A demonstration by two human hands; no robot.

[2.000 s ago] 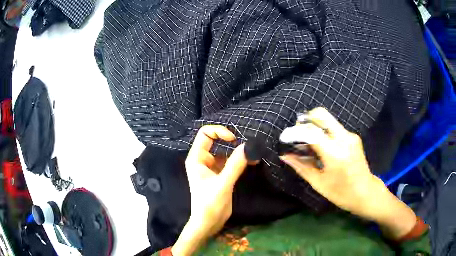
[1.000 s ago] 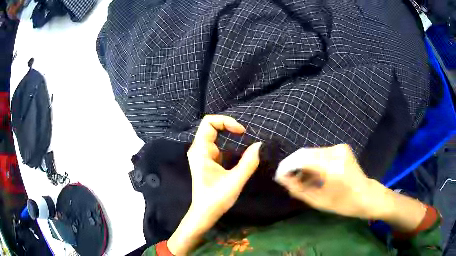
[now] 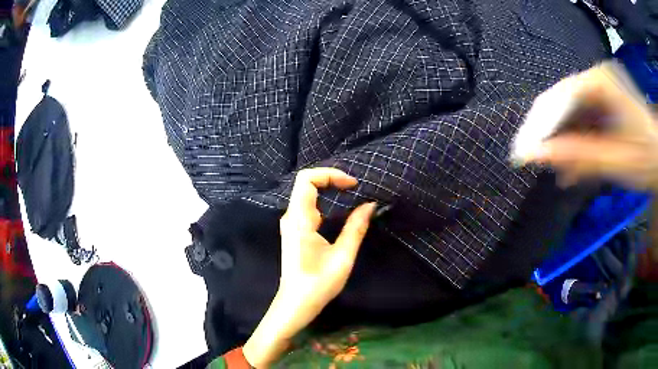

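Note:
A dark checked garment (image 3: pixel 404 86) covers the table and hangs over its near edge. My left hand (image 3: pixel 317 245) pinches the garment's edge between thumb and forefinger, with a small dark piece at the thumb tip. My right hand (image 3: pixel 591 130) is raised at the right, blurred, with closed fingers and a whitish patch on them; what it holds cannot be made out. No thread or needle is clearly visible. Two dark buttons (image 3: pixel 222 259) show on the plain black part of the garment, left of my left hand.
On the white table (image 3: pixel 173 303) at left lie a black pouch (image 3: pixel 47 169), a patterned cord (image 3: pixel 76 245), a round button tray (image 3: pixel 115 317) and a black-and-white cylinder (image 3: pixel 56 296). A blue crate (image 3: pixel 591 245) is at right. Small-check cloth (image 3: pixel 119 10) lies at the far left.
My right hand has moved from beside my left hand, up and to the right, away from the garment's edge. My left hand stays at nearly the same place. A checked corner now lies flatter.

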